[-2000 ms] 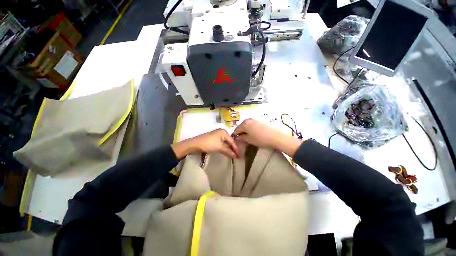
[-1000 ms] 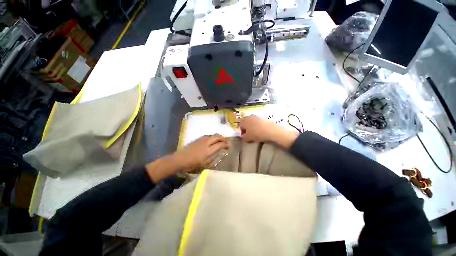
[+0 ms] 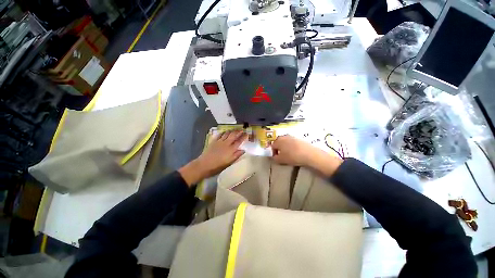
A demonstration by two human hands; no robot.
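A beige bag body [image 3: 298, 233] with a yellow binding strip lies open in front of me, its folded upper edge under the sewing machine head [image 3: 260, 92]. A small brass-coloured clamp [image 3: 265, 136] sits below the head. My left hand [image 3: 223, 151] lies palm down on the template plate, left of the clamp, fingers towards it; whether it presses cloth is hard to tell. My right hand [image 3: 296, 152] is closed on the bag's edge just right of the clamp. Its fingertips and any small part there are hidden.
Folded beige bags [image 3: 103, 136] lie on the white left table. At right are a clear plastic bag [image 3: 423, 138] of dark fittings, a greyer bag [image 3: 399, 43], a control screen [image 3: 455, 46], brown-and-gold pieces [image 3: 464, 213] and thin black cables. Cardboard boxes [image 3: 81, 65] stand at the far left.
My left hand has moved up and forward, from the bag's folds to the plate beside the clamp. My right hand stays near the clamp at the cloth edge. The whole view has shifted slightly.
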